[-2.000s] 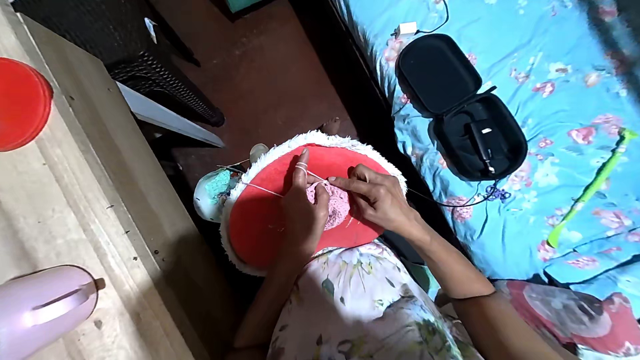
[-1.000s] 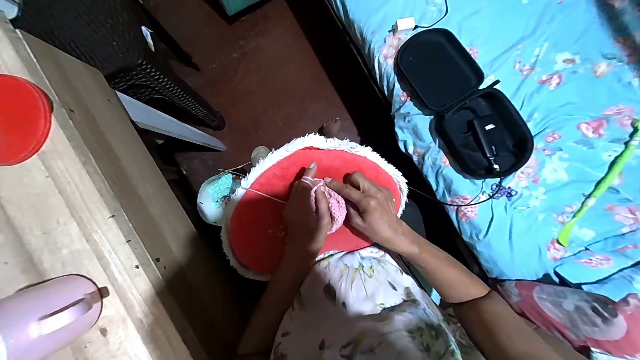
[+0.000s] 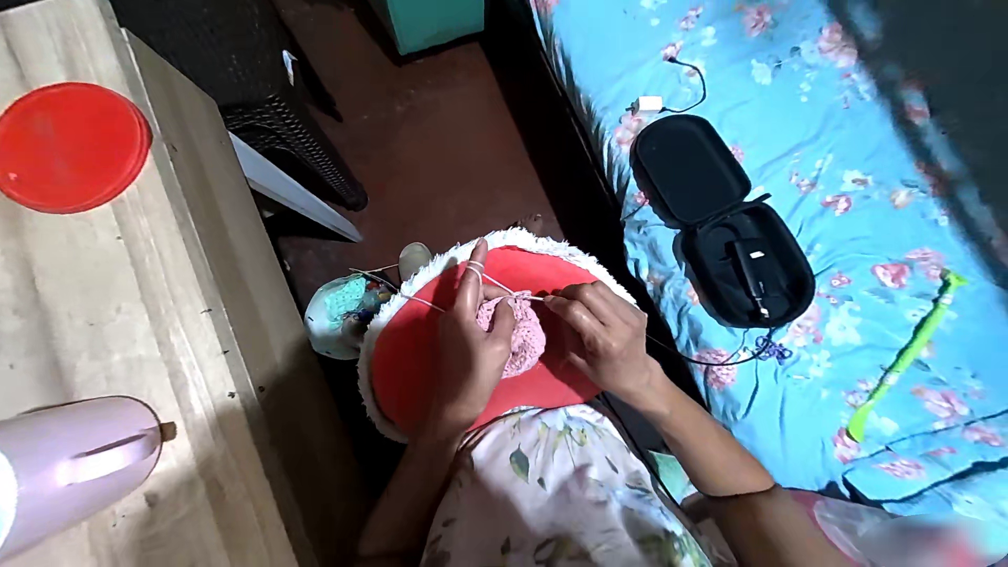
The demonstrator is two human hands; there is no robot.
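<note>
Over a red oval cushion with a white fluffy edge (image 3: 417, 362) on my lap, my left hand (image 3: 476, 339) pinches a round piece of pink crochet (image 3: 526, 342). Its index finger points up with light yarn (image 3: 425, 301) looped around it. My right hand (image 3: 602, 331) grips a thin crochet hook (image 3: 539, 298), whose tip meets the upper edge of the pink piece. Most of the hook is hidden by the fingers. The yarn runs left toward a white bowl (image 3: 321, 319) holding mint-green yarn (image 3: 344, 301) and small items.
At left, a wooden table (image 3: 189, 315) bears a red round lid (image 3: 75, 148) and a pink pitcher (image 3: 87, 465). A dark woven plastic chair (image 3: 291, 134) stands beyond it. On the bed at right lie an open black case (image 3: 693, 169), a white charger (image 3: 649, 104) and a green strip-like object (image 3: 906, 354).
My left index finger has straightened upward from its more bent pose a second ago. Both hands remain at the pink crochet.
</note>
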